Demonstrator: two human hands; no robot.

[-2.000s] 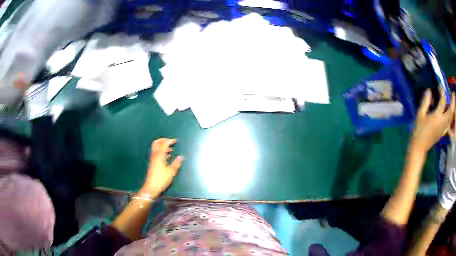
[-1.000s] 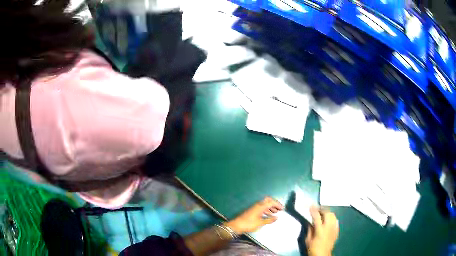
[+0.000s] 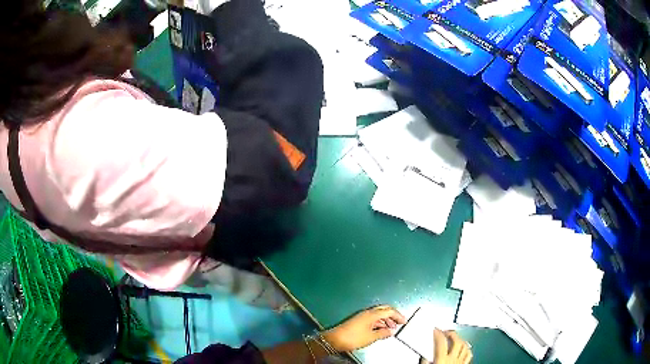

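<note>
A small white paper leaflet [image 3: 422, 337] is low in the view, close above the green bench top, with a thin dark line at its left edge. My right hand [image 3: 450, 348], partly cut off by the bottom edge, grips its right side. My left hand [image 3: 369, 325] has curled fingers at its left edge; whether they grip it is unclear. A heap of white leaflets [image 3: 527, 263] lies to the right of my hands. A smaller fanned pile [image 3: 417, 167] lies farther back.
Blue printed boxes [image 3: 563, 71] are stacked along the bench's [image 3: 356, 263] far side. A coworker in pink and dark clothing [image 3: 128, 170] is close on the left. A black round stool [image 3: 89, 313] and green slatted crate [image 3: 43, 263] are at the lower left.
The view has swung left from the first frame. My right hand has come from the blue boxes at the right to the leaflet beside my left hand. The coworker's dark-clothed part has shifted.
</note>
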